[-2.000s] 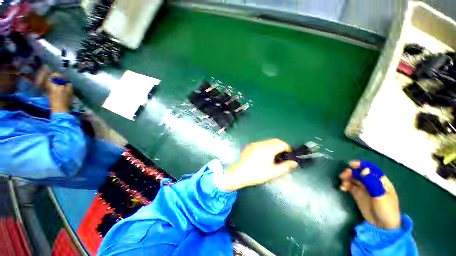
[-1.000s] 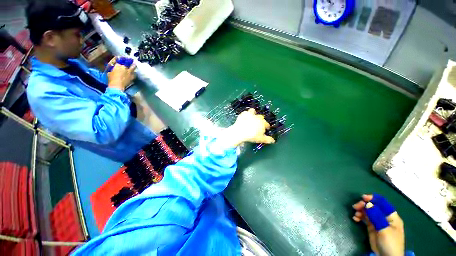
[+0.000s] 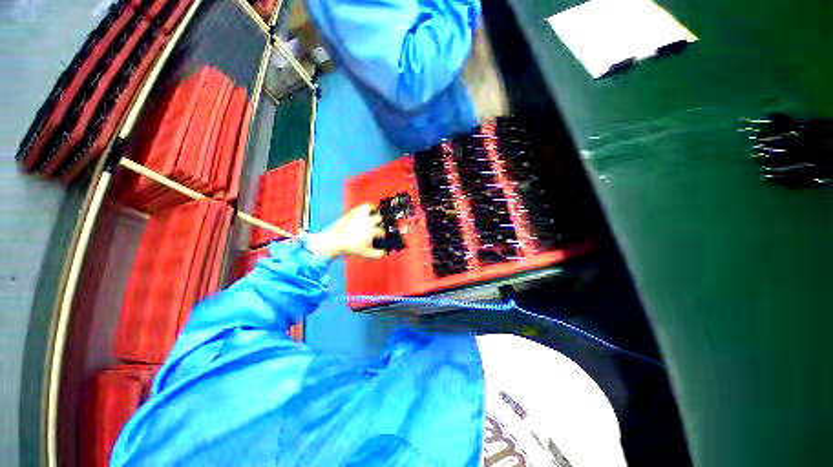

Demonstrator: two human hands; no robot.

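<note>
My left hand (image 3: 352, 233) reaches over the red tray (image 3: 379, 274). Its fingers are closed on black binder clips (image 3: 393, 219) at the tray's left part; which clips are gripped and which rest on the tray is hard to tell. Dense rows of black clamped pieces (image 3: 448, 210) cover the tray's middle and right. Another black cluster of clamped pieces (image 3: 799, 150) lies on the green bench at the right edge. My right hand is out of the picture.
Another person's blue sleeve (image 3: 402, 46) is just beyond the tray. A rack (image 3: 173, 191) with stacked red trays (image 3: 169, 274) stands at the left. A white sheet (image 3: 621, 35) with black clips lies on the green bench (image 3: 658, 237). A coiled blue cord (image 3: 438, 301) crosses before the tray.
The view has swung left and down. My left hand has moved from the black cluster on the bench to the red tray. My right hand has left the picture.
</note>
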